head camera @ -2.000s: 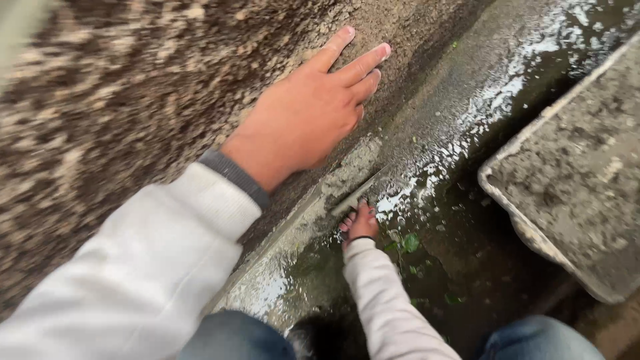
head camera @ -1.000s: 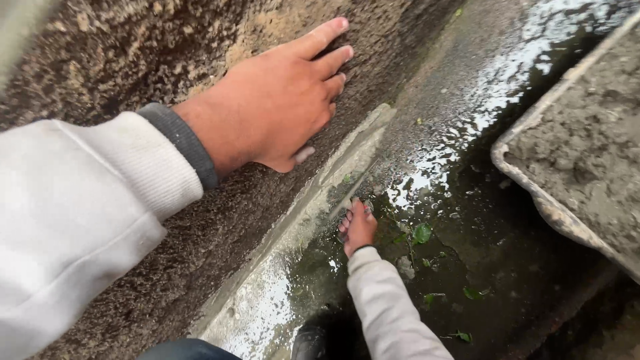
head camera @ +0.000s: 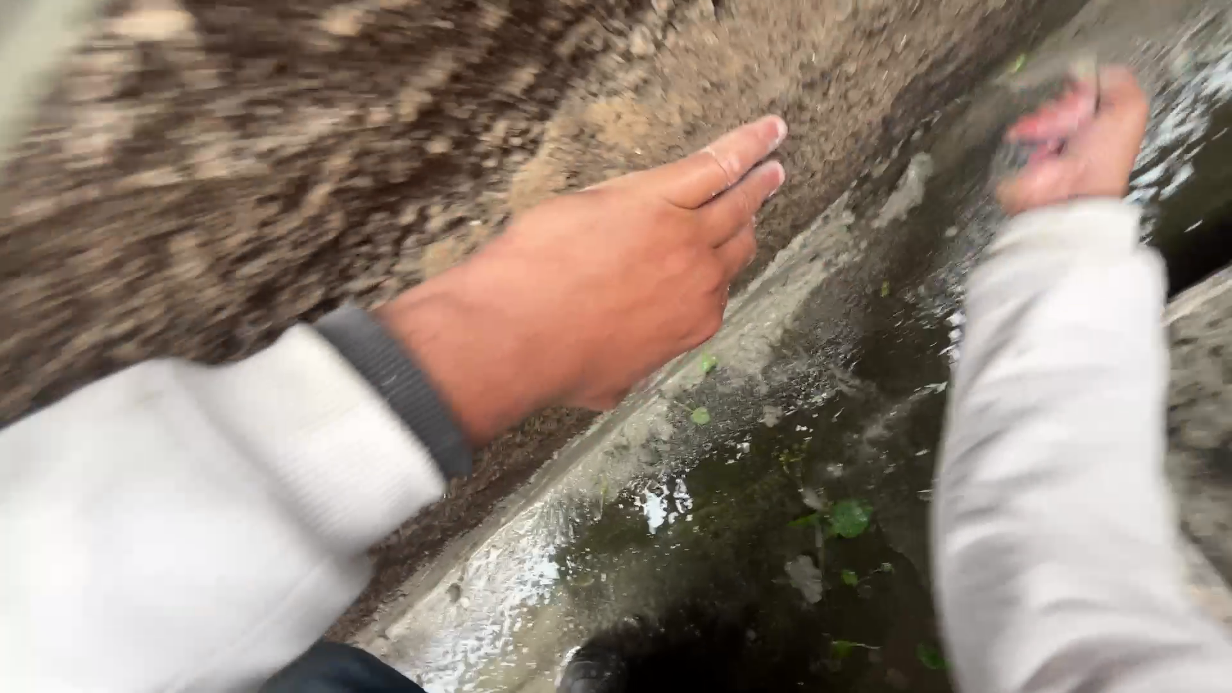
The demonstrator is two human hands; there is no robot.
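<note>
My left hand (head camera: 587,279), in a white sleeve with a grey cuff, lies palm down with fingers stretched out over the rough earthen or stone wall (head camera: 289,164); it holds nothing. At the upper right is my right hand (head camera: 1078,144), blurred, with curled fingers above the wet grey mortar strip (head camera: 905,192) that runs along the wall's foot. Something thin and dark seems to show at its fingers, but blur hides what it is.
Dark shallow water (head camera: 712,549) with green leaves (head camera: 850,518) lies beside the mortar edge. A dark shoe (head camera: 592,669) shows at the bottom. The rim of a mortar-filled tray (head camera: 1203,289) is at the right, partly behind my right sleeve.
My right hand has moved up and to the right along the mortar strip, away from the spot low beside the wall where it was. My left hand stays at the wall.
</note>
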